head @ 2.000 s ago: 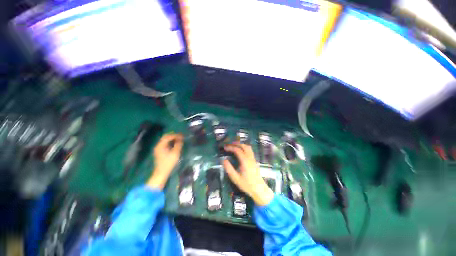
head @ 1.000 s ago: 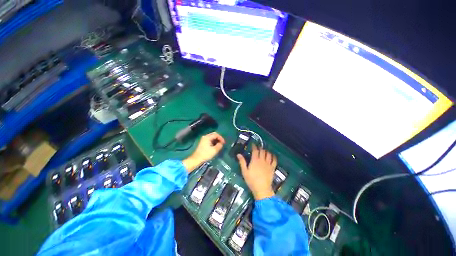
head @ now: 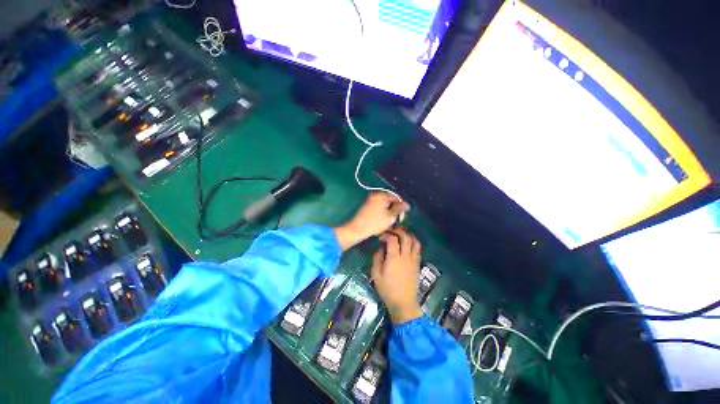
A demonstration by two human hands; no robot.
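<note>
My left hand (head: pixel 377 219) pinches the end of a white USB cable (head: pixel 361 167) that hangs from the left monitor. My right hand (head: pixel 398 272) touches it, fingers curled over a black handheld device (head: pixel 389 237), mostly hidden. Both are above the clear blister tray (head: pixel 316 371), at its upper left end. Other black handheld devices with white labels lie in the tray's pockets, such as one near the front edge (head: pixel 342 335). Another white cable (head: pixel 483 347) loops over a device at the tray's right end.
A black barcode scanner (head: pixel 296 188) with a dark cord lies left of my hands. A dark mouse (head: pixel 328 138) is behind it. Stacked blister trays (head: pixel 162 102) stand far left; another filled tray (head: pixel 91 296) is below the bench edge. Monitors (head: pixel 568 126) and a keyboard (head: pixel 466 205) are beyond.
The view has turned left. My left hand has moved right to meet my right hand and has taken hold of the cable's end. My right fingers have curled in.
</note>
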